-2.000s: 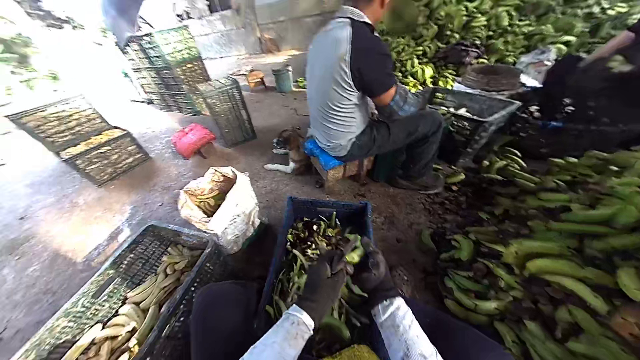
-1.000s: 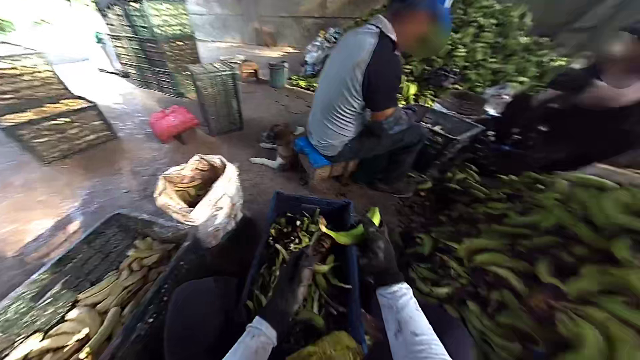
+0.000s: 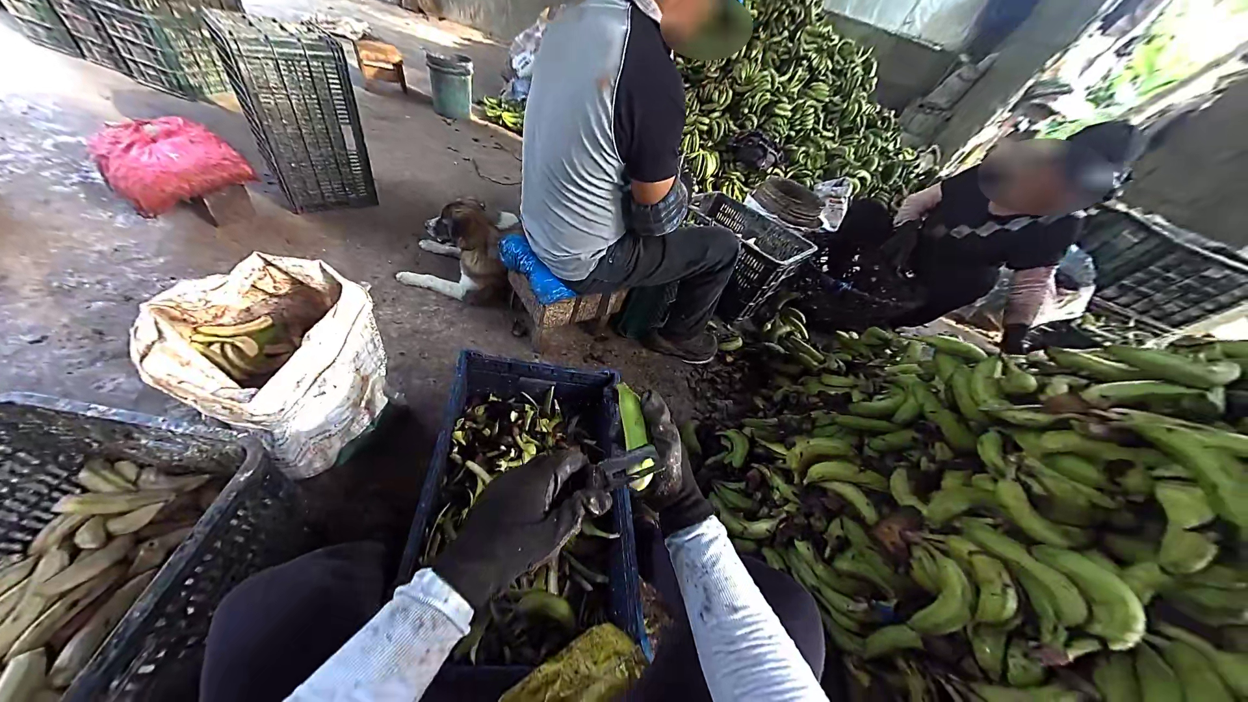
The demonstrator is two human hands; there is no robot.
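My right hand, in a dark glove, holds a green plantain upright over the right edge of a blue plastic crate. In my left hand, also gloved, is a small dark-handled peeling tool, its front against the lower part of the plantain. Below my hands, green peels fill much of the crate. A yellowish-green bundle or cloth lies at the crate's near end; what it is I cannot tell.
At left, a black crate holds peeled plantains, beside a white sack. Green plantains are heaped at right. Ahead sits a person near a dog; another person crouches at right.
One second ago the plantain stuck out sideways between my hands; now it stands upright in my right hand. The view has shifted somewhat to the right.
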